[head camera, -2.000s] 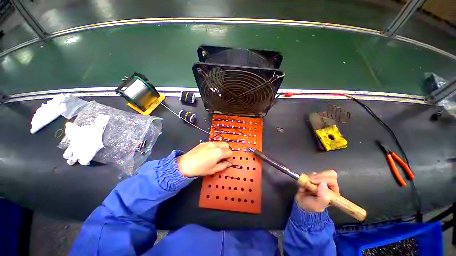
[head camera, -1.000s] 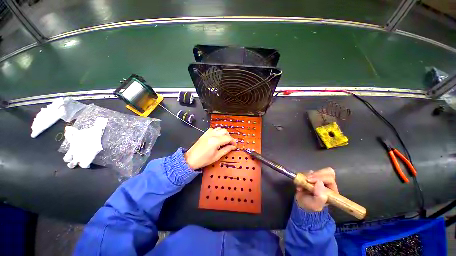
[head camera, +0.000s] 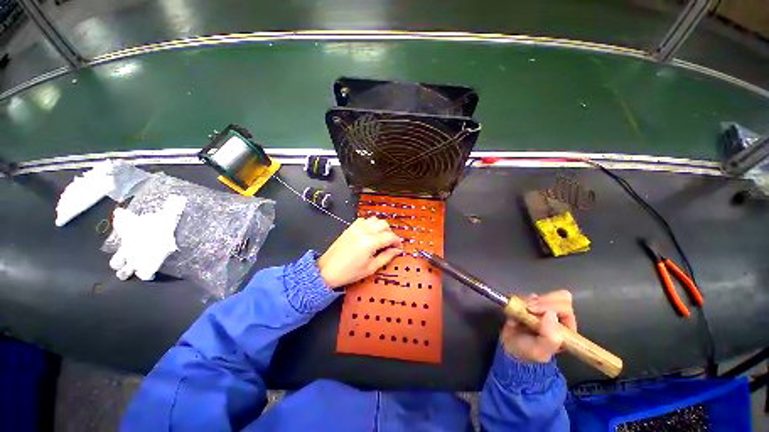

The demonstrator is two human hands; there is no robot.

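Note:
The orange-red perforated board [head camera: 392,316] lies in front of me, with small dark parts across some upper and middle holes. My left hand [head camera: 361,253] rests over the board's left side, fingertips pinched at a middle row; the thin solder wire [head camera: 320,206] runs from the reel [head camera: 239,158] to it. What the fingertips grip is too small to see clearly. My right hand [head camera: 540,325] is closed around the wooden handle of the soldering iron [head camera: 472,282]. The iron's tip touches or nearly touches the board just right of my left fingertips.
A black fan [head camera: 403,148] stands behind the board. White gloves [head camera: 145,236] lie on a clear plastic bag [head camera: 202,228] at left. At right are an iron stand with yellow sponge [head camera: 561,234], orange-handled pliers [head camera: 673,278] and a black cord. A blue crate [head camera: 666,409] is below right.
My left hand has moved slightly up and right over the board since two seconds ago, its fingertips near the iron's tip. The right hand and iron are nearly still.

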